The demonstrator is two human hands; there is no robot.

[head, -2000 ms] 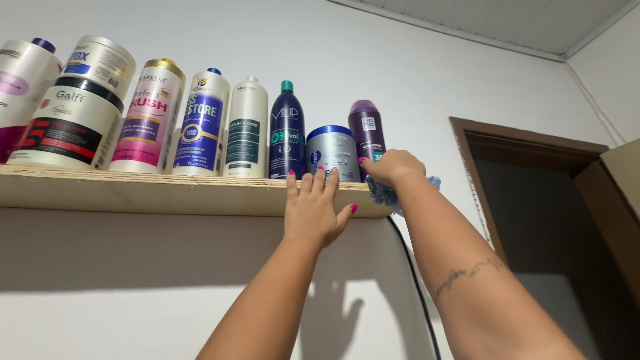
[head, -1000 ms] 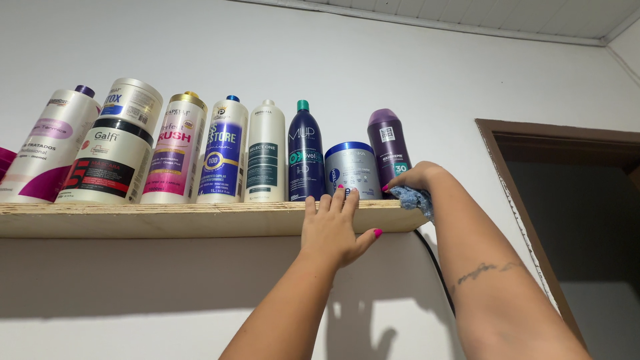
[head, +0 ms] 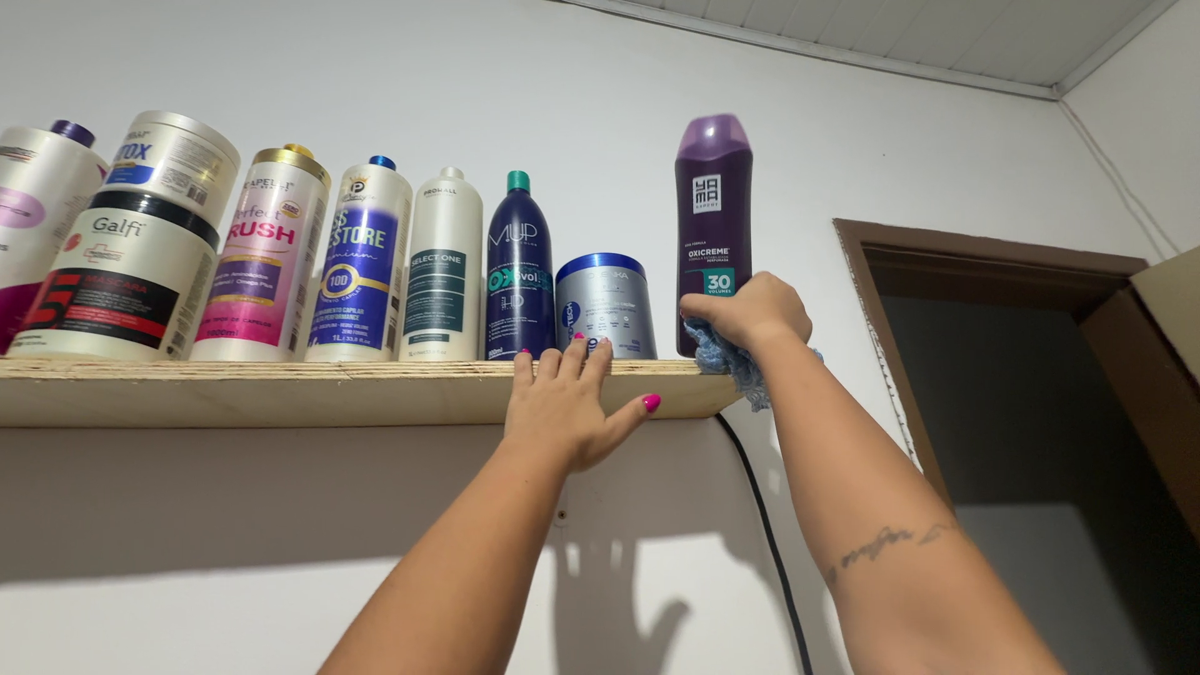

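Note:
My right hand [head: 764, 314] grips the lower part of a purple plastic bottle [head: 714, 211] at the right end of a wooden wall shelf [head: 375, 398]. A blue cloth [head: 736, 366] is bunched under the same hand, against the shelf's end. The bottle is upright; whether its base rests on the shelf cannot be told. My left hand [head: 567, 412] lies with spread fingers on the shelf's front edge, holding nothing. Just behind its fingertips stand a silver jar with a blue lid [head: 607, 305] and a dark blue bottle with a green cap [head: 517, 267].
Further left stand a white bottle [head: 442, 267], a blue and white bottle [head: 361, 262], a pink bottle [head: 261, 253] and stacked jars [head: 122, 272]. A black cable [head: 764, 525] hangs below the shelf. A brown door frame [head: 848, 281] is at the right.
The purple bottle now stands farther from the silver jar, with a wider gap between them, and more of its label shows. My left hand stays at the shelf edge.

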